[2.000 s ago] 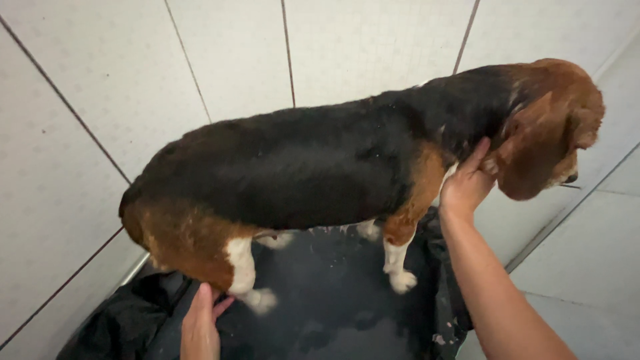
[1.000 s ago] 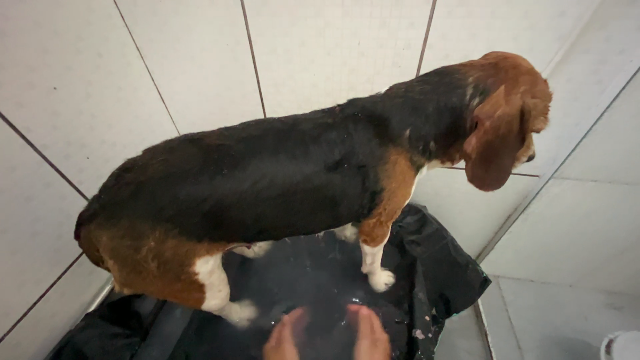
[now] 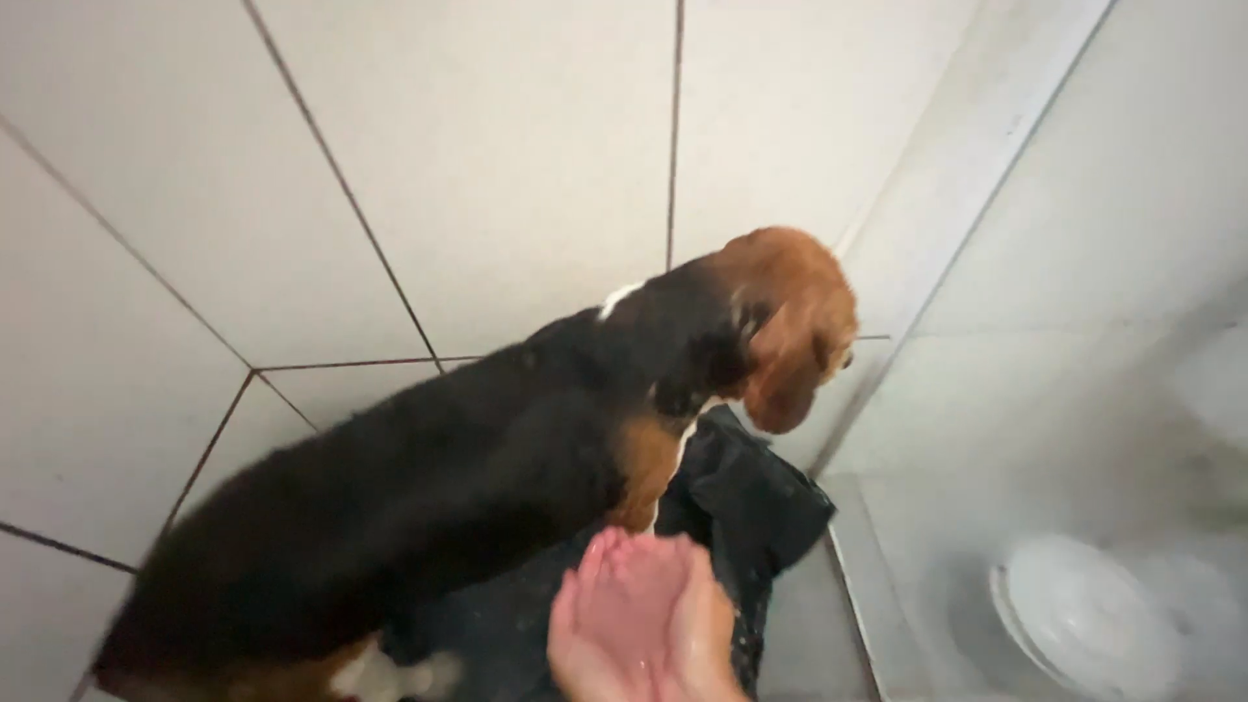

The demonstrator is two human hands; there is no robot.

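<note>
A wet black, brown and white beagle-type dog [image 3: 468,458] stands across the middle, its head turned to the right and lowered. Just below its chest, my left hand [image 3: 600,624] and my right hand [image 3: 697,624] are pressed side by side, palms up, forming a cup. What looks like a little water lies in the cupped palms. Under the dog spreads black plastic sheeting [image 3: 751,497], folded up at its right corner. The dog's front legs are mostly hidden behind my fingers, and a white hind paw [image 3: 409,675] is blurred at the bottom.
Pale tiled walls [image 3: 526,175] with dark joints rise behind the dog. At the right, a glass panel [image 3: 1053,409] runs beside it with a metal-edged track at its foot. Beyond the glass, a round white object, possibly a toilet [image 3: 1082,614], shows at the lower right.
My right hand has left the dog's neck and my left hand its hind leg; both have come together into a cup. The view has shifted to the right.
</note>
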